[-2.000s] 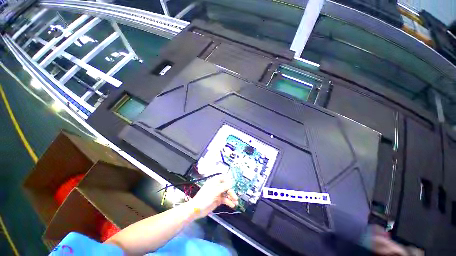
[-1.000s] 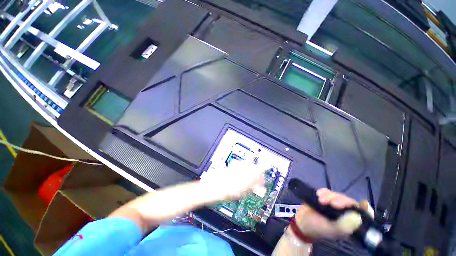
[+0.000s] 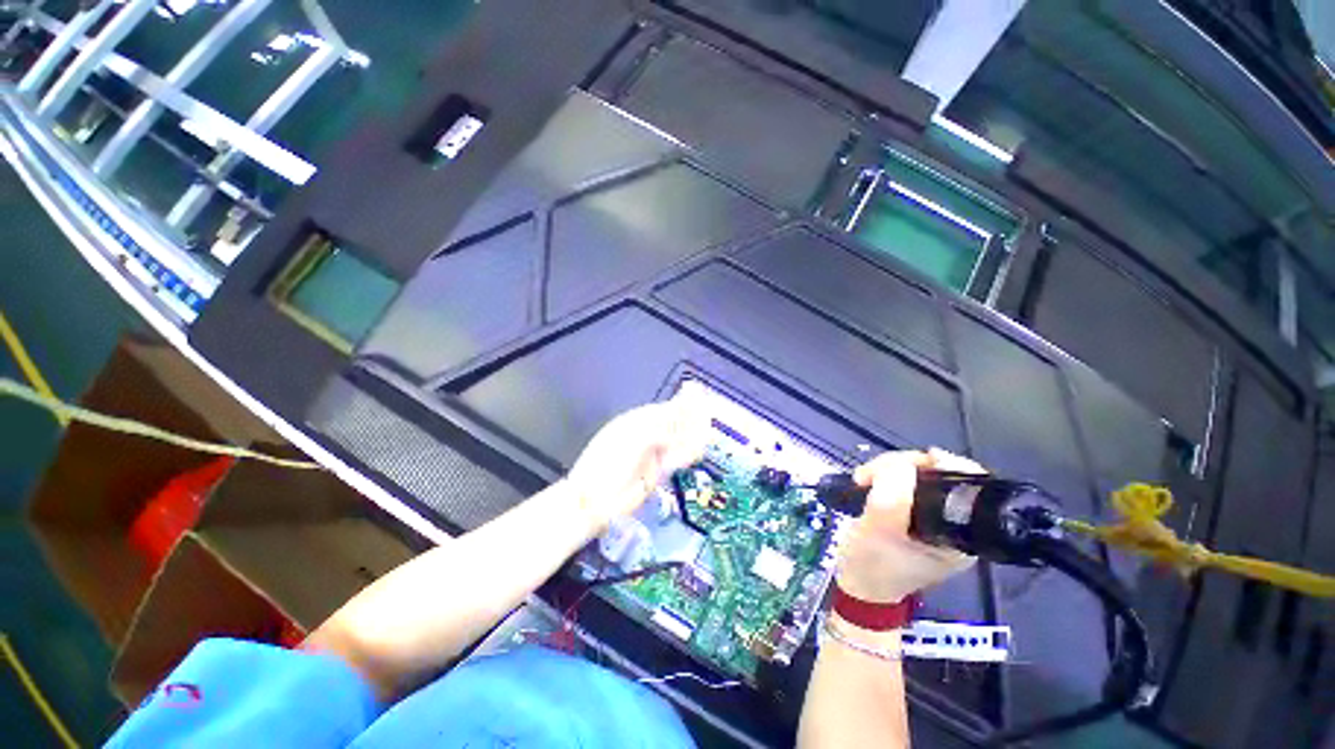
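The green main board [image 3: 732, 563] lies in the bright recess of the black TV back cover [image 3: 586, 351]. My right hand [image 3: 883, 530] grips the black electric screwdriver [image 3: 974, 515], held roughly level, its tip over the board's upper right edge. My left hand [image 3: 641, 457] is over the recess's upper left corner, fingertips down at the board's edge; whether they hold anything small is hidden. A silver port plate [image 3: 959, 641] with a row of holes lies on the cover, right of my right wrist. Dark and red leads [image 3: 564, 632] are at the board's lower left.
Open cartons [image 3: 220, 585] with a red bundle [image 3: 179, 509] stand at the lower left. A yellow cord [image 3: 1244, 565] runs from the screwdriver to the right edge. The black carrier [image 3: 425, 73] with openings lies under the TV. Metal rails [image 3: 103, 220] are at the upper left.
My right hand has brought the screwdriver up and over the board's edge from the lower right. My left hand has moved from the board's middle to the recess's upper left corner.
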